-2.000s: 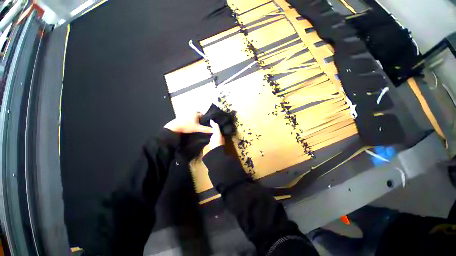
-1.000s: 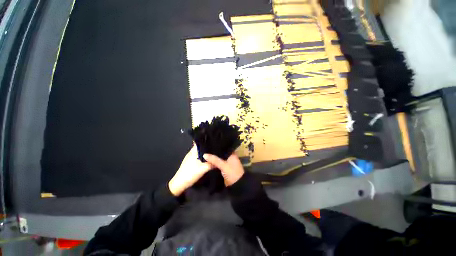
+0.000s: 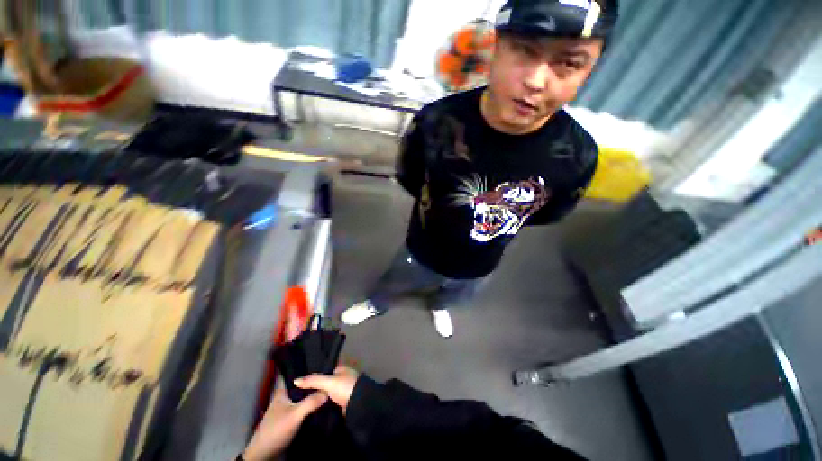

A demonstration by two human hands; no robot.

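A thick black fabric bundle point(image 3: 309, 357) stands up from my two hands at the bottom centre, its loose ends fanned at the top. My left hand point(image 3: 281, 421) is closed around its lower part. My right hand point(image 3: 332, 385) grips it from the right, fingers over its front. The bundle's lower part is hidden by my hands and sleeves. The cutting table's grey ledge point(image 3: 236, 338) is just left of my hands. Tan underlay paper point(image 3: 99, 315) with rows of black clippings is blurred at the left.
A person point(image 3: 496, 171) in a black printed top stands on the grey floor ahead, facing me. Blue tape point(image 3: 261, 217) is on the table corner. A side table point(image 3: 360, 90), a brown box with red stripe point(image 3: 95, 90) and a grey metal beam point(image 3: 685, 315) are around.
The view has swung right, away from the table, and now shows the standing person. Both hands still hold the bundle, which is now beside the table's end instead of above the paper.
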